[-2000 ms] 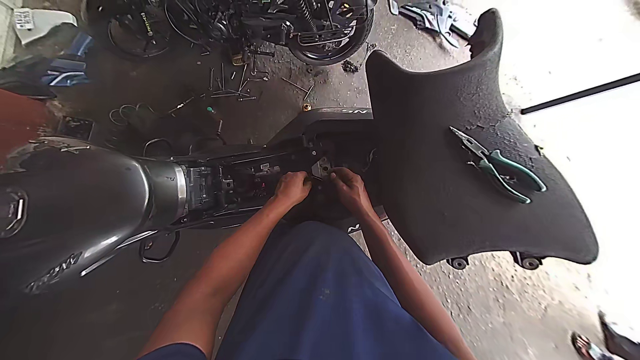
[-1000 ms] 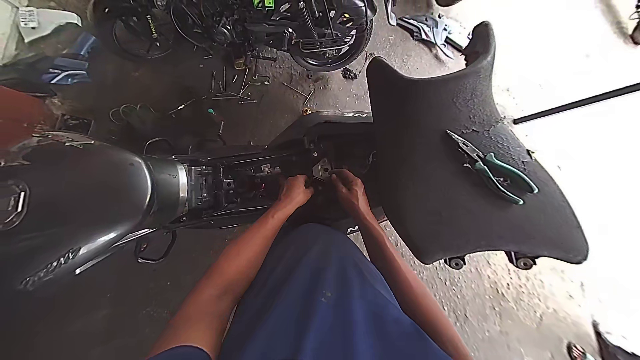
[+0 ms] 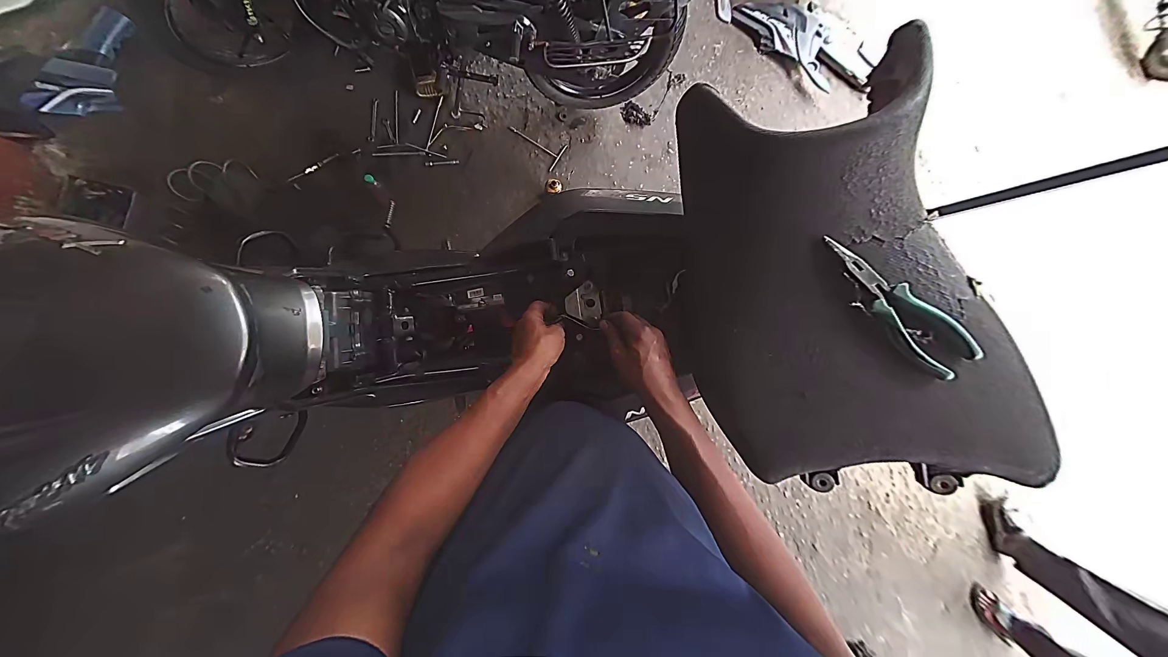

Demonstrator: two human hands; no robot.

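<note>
Over the open rear frame of a motorcycle [image 3: 429, 274], my left hand [image 3: 537, 339] pinches one end of a thin dark cable or wire [image 3: 577, 321]. My right hand [image 3: 639, 345] grips it a short way to the right, its fingertips curled down. A metal bracket [image 3: 584, 301] lies just above the cable, between the hands. Right of my hands a worn black motorcycle seat [image 3: 776, 274] rests across the tail, and long-nose pliers with green handles [image 3: 903, 315] lie on it. What my fingers cover cannot be seen.
The fuel tank [image 3: 128, 338] is at the left. Behind stands another motorcycle [image 3: 547, 46], with several loose tools [image 3: 411, 151] on the floor before it. Fairing parts [image 3: 803, 41] lie at the upper right. Another person's feet and lower leg [image 3: 1031, 557] show at the lower right.
Both hands stay close together over the same part of the frame. More of the other person's leg shows at the lower right than before.
</note>
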